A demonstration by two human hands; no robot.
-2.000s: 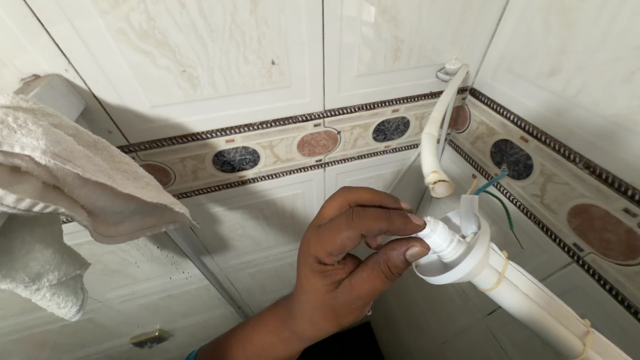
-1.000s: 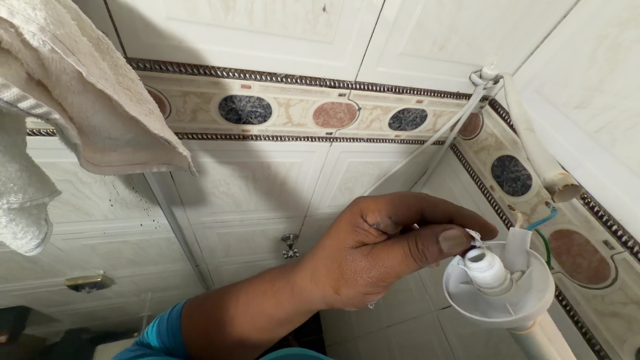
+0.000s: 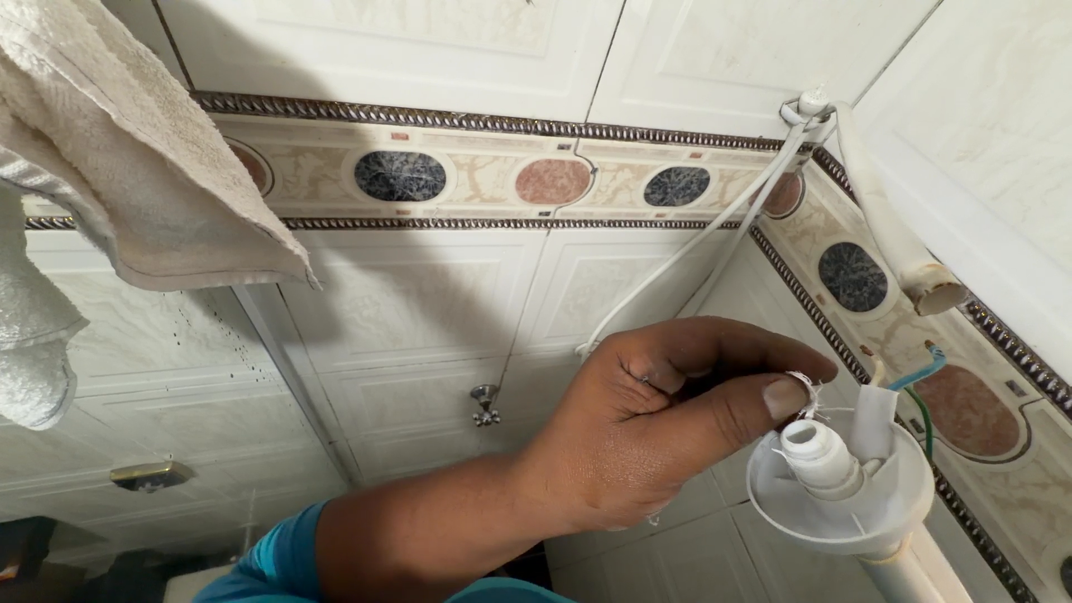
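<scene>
My left hand point(image 3: 662, 419) reaches in from the lower left, pinching a frayed ring of thin white thread seal tape point(image 3: 808, 394) between thumb and fingertips. Just below the fingertips is the threaded white plastic inlet point(image 3: 816, 456) of a fitting, with bits of tape on it. It rises from a round white cup point(image 3: 846, 532) on a white tube point(image 3: 913, 578). Beside the inlet stands a white plastic tab, with a blue wire point(image 3: 921, 368), a green wire and a pale wire near it. My right hand is not in view.
An open-ended white pipe point(image 3: 900, 226) hangs from the wall corner at the upper right. White cords point(image 3: 712, 226) hang from the same corner. A towel point(image 3: 142, 159) fills the upper left. A metal tap handle point(image 3: 484, 406) and a soap dish point(image 3: 151, 476) are on the tiled wall.
My left fingers held the inlet's top two seconds ago; now they hold tape just above it. The fitting and tube have swung to a steeper angle. The view has shifted.
</scene>
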